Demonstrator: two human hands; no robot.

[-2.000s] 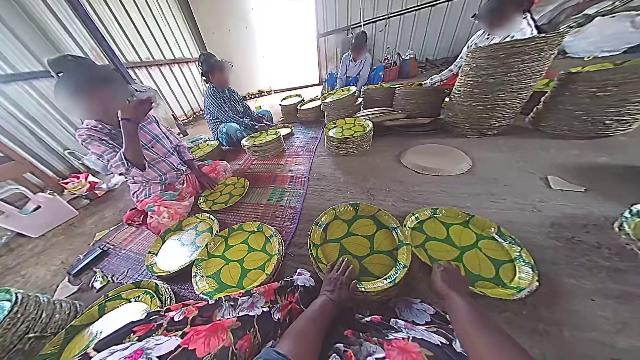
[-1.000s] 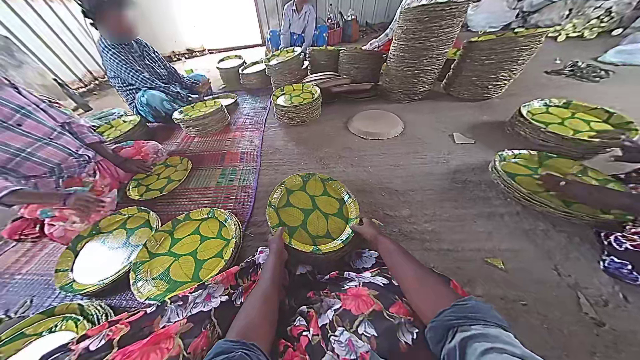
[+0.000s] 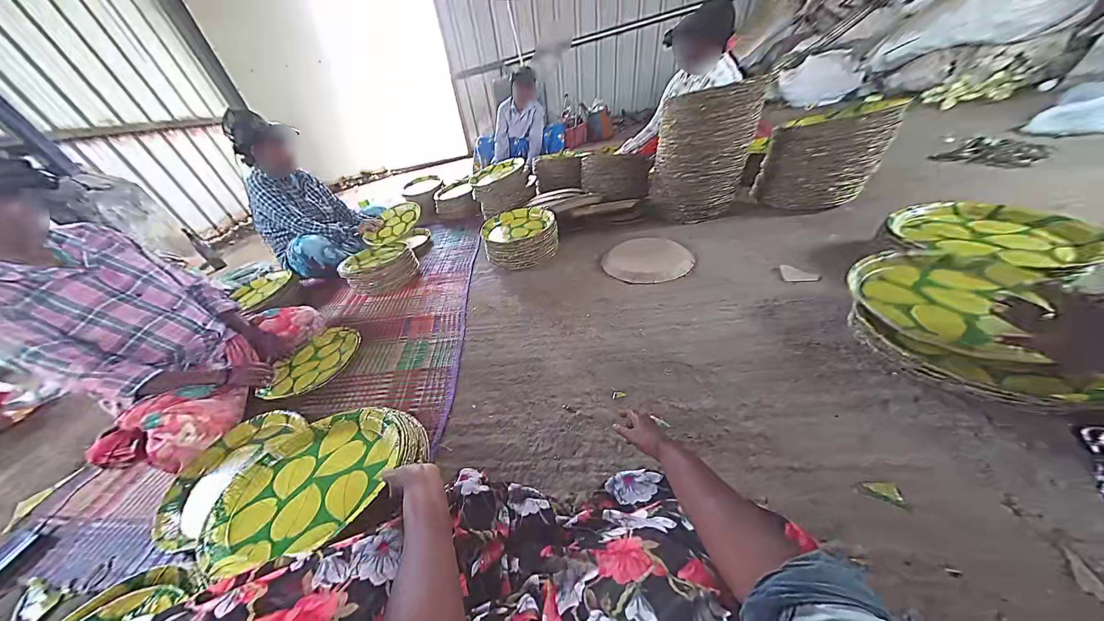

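A stack of round leaf-patterned plates (image 3: 315, 487), yellow-green on top, stands tilted at the mat's edge, left of my lap. At its right rim is my left hand (image 3: 412, 474), touching or holding the edge; its fingers are partly hidden. My right hand (image 3: 641, 434) is held above the bare floor in front of my lap, fingers apart, with nothing in it. Behind the left stack, another plate (image 3: 181, 509) with a white area lies partly covered. More plates (image 3: 138, 595) are at the bottom left.
A co-worker in a checked shirt (image 3: 129, 302) sits at left, holding a plate (image 3: 312, 362). At right, a co-worker's hand rests over a plate stack (image 3: 949, 319). A round brown disc (image 3: 648, 260) lies on the floor ahead. Tall stacks (image 3: 707, 151) stand farther back beside seated people.
My two hands held a small plate stack before my lap a second ago. Now they are apart, the left one at the left stack, and that spot shows bare floor.
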